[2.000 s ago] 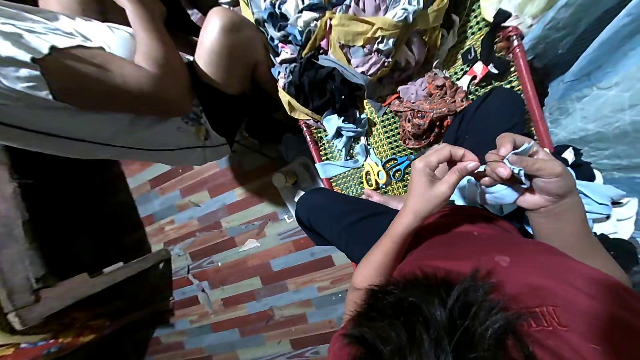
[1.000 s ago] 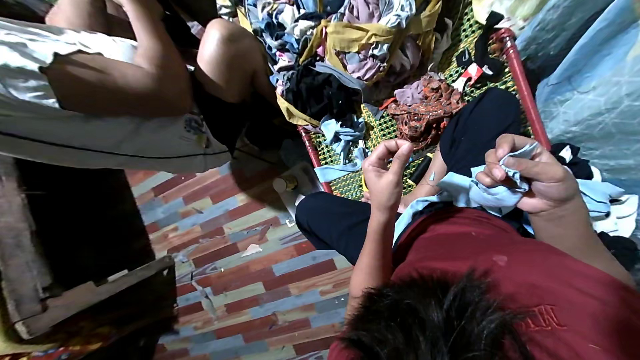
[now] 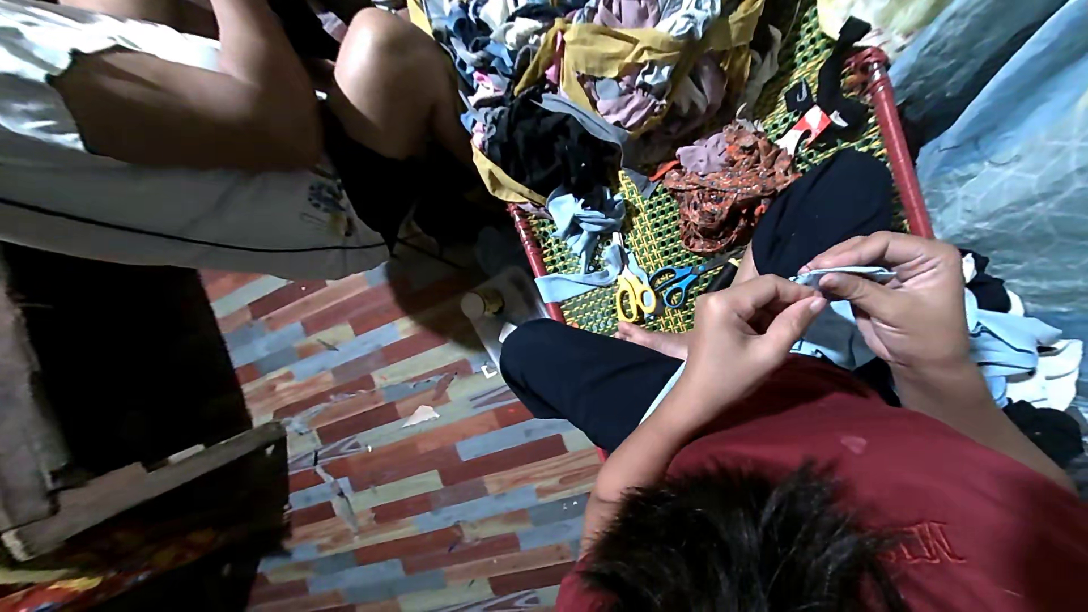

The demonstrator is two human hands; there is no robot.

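Note:
My left hand [image 3: 752, 327] pinches the edge of a light blue cloth [image 3: 829, 336] between thumb and index finger. Right beside it, my right hand [image 3: 901, 293] grips a folded part of the same cloth, and the fingertips of both hands nearly meet. The rest of the cloth hangs below the hands over my lap. Beyond my left hand, yellow-handled scissors [image 3: 634, 293] and blue-handled scissors [image 3: 677, 282] lie on the woven yellow-green seat. A rust-coloured patterned cloth [image 3: 722, 191] is bunched farther up on the weave.
A heap of mixed cloth scraps [image 3: 595, 76] in yellow fabric fills the seat's far end. Red metal rails [image 3: 903, 153] edge the seat. Another person sits at the left, above a dark wooden box [image 3: 144, 493]. Blue plastic sheeting [image 3: 1011, 161] is at the right; more scraps [image 3: 1011, 340] lie beside me.
One second ago my left hand was raised apart from the cloth; it has moved right and now pinches the cloth beside my right hand. Both scissors show plainly again.

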